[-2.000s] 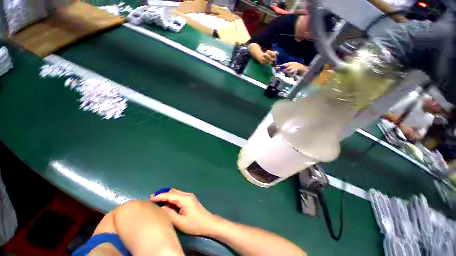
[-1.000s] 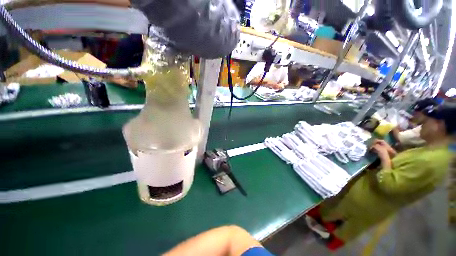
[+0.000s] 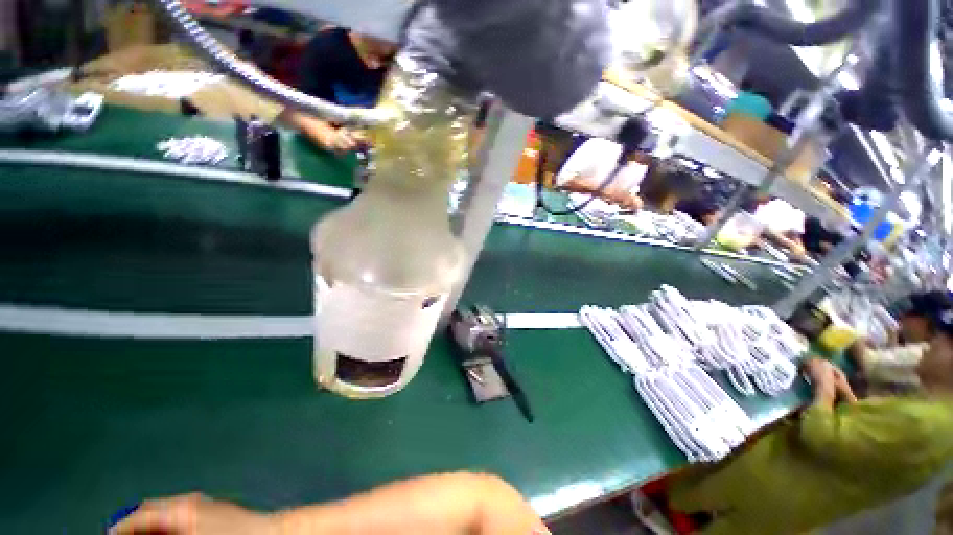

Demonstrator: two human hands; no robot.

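My right forearm crosses the bottom edge, and my right hand [image 3: 193,515] lies at the lower left, blurred and partly cut off. A small blue piece [image 3: 123,515] shows at its fingertips; whether the hand holds anything is unclear. My left hand is out of the picture. A white fume extractor hood [image 3: 371,334] hangs over the green bench [image 3: 261,428]. Right of it sits a small dark grey iron stand [image 3: 478,334]. A black pen-like handle, apparently a soldering iron [image 3: 517,395], slants beside the stand, away from my hand.
White looped housings [image 3: 690,408] lie in dense rows at the right. A person in a yellow-green top [image 3: 836,449] sits beyond them. Other workers sit across the bench. Small white parts [image 3: 193,149] and a black block [image 3: 259,148] lie at the far left. A grey duct hangs overhead.
The view has swung right since the first frame, then slightly back. My left arm has left the picture. My right hand, out of view one second ago, shows again at the lower left.
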